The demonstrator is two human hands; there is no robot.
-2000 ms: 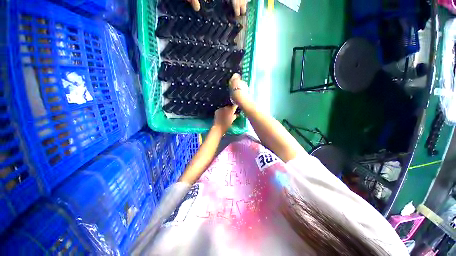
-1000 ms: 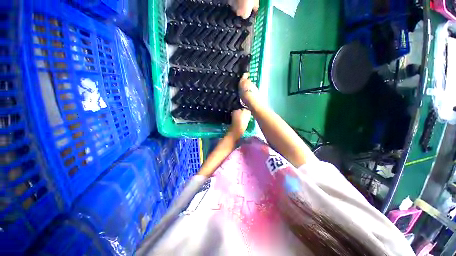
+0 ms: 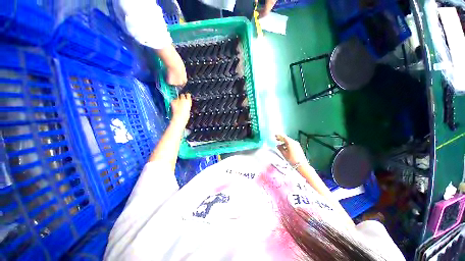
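Note:
A green crate (image 3: 214, 150) stands in front of me, tilted a little in view. Inside it, black moulded parts (image 3: 216, 102) lie in several zigzag rows on a white sheet, whose edge shows at the crate's near side. My left hand (image 3: 181, 106) is inside the crate's left side, fingers at the left ends of the rows; its fingertips are too unclear to tell a grip. My right hand (image 3: 289, 150) is outside the crate near its near right corner, empty with fingers apart.
Another person's hand (image 3: 176, 71) reaches into the crate's left side, just beyond mine. Blue crates (image 3: 102, 137) are stacked at left. Round stools (image 3: 352, 65) stand on the green floor at right, beside a bench with a pink basket (image 3: 448, 214).
My left hand has moved from the crate's near right corner to its left side. My right hand has left the crate. The other person's hand has come to the left side. The whole crate now shows.

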